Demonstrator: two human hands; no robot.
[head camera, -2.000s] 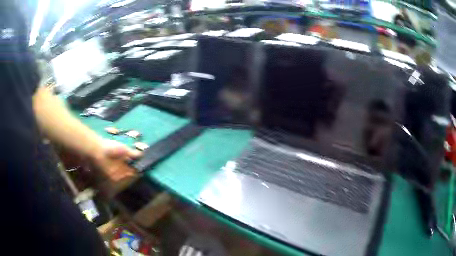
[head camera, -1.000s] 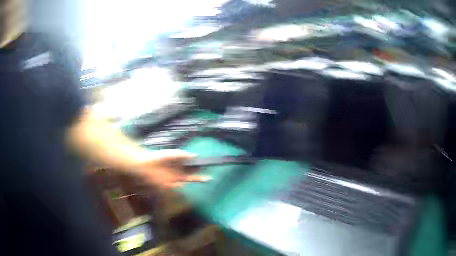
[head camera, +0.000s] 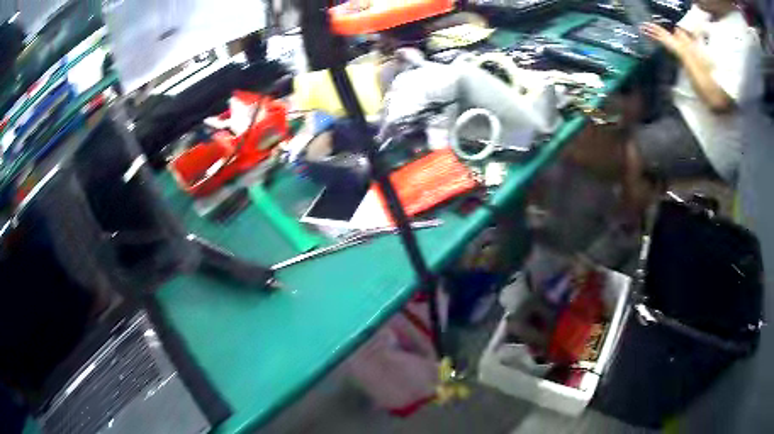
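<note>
Neither of my hands is in the picture. The triple-screen laptop is cut off at the lower left, with its keyboard (head camera: 106, 373) and part of its grey palm rest showing. Its narrow side screen (head camera: 119, 182) stands open above the green mat (head camera: 280, 318). A black electric screwdriver (head camera: 231, 263) lies on the mat beside the laptop, its thin silver bit pointing right. The view is blurred.
A green strip (head camera: 284, 219), a bright red sheet (head camera: 429, 185), a red bin (head camera: 199, 165) and a white tape roll (head camera: 475, 134) lie farther along the bench. A dark pole (head camera: 361, 127) crosses the view. On the floor are a white scrap box (head camera: 543, 386) and black waste bin (head camera: 700, 263). A person (head camera: 721, 76) is upper right.
The view has swung right. The laptop has shifted to the lower left edge, and the dark-clothed person with an outstretched hand has left view. The cluttered bench end and floor bins now show.
</note>
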